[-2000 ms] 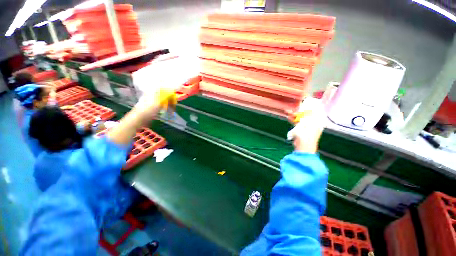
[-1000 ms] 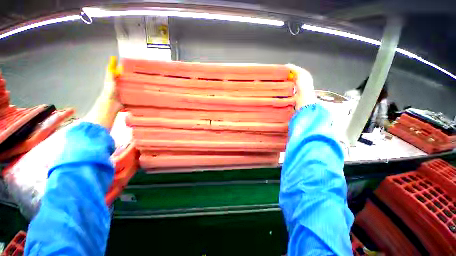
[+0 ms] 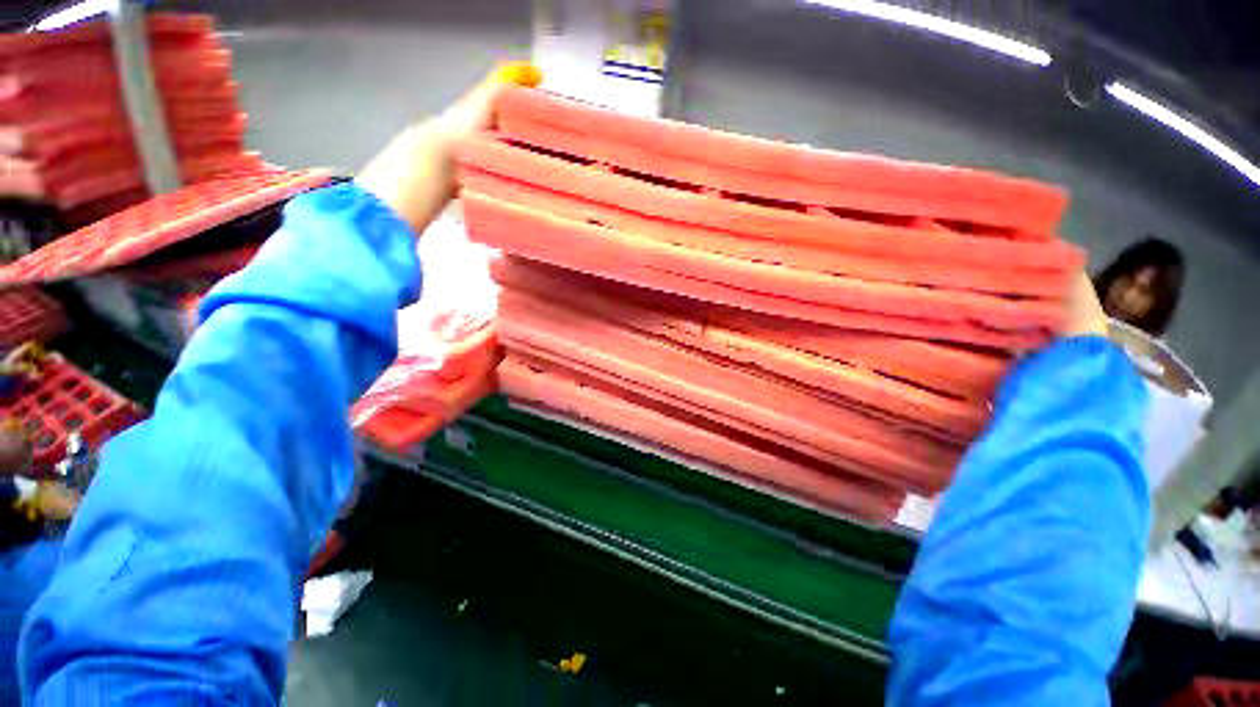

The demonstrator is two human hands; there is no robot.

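Note:
A tall stack of orange-red foam trays point(image 3: 746, 276) stands in front of me on the shelf above the green bench. Its upper layers are a little apart from each other and the stack leans down to the right. My left hand point(image 3: 440, 155), with a yellow-orange finger cot on a fingertip, grips the upper left end of the stack. My right hand point(image 3: 1086, 307) is at the right end, mostly hidden behind the tray edge and the blue sleeve; its fingers do not show.
A white wipe point(image 3: 333, 599) and a yellow scrap point(image 3: 569, 663) lie on the dark green bench. More stacked trays point(image 3: 118, 104) and a tilted tray point(image 3: 166, 224) are at left. A white cylindrical device point(image 3: 1172, 401) and a person point(image 3: 1144, 283) are at right.
Since the earlier frames, my hands hold the stack's ends with the upper layers apart. The view has turned back left, and the stack appears larger and more tilted. A person's head now shows at right.

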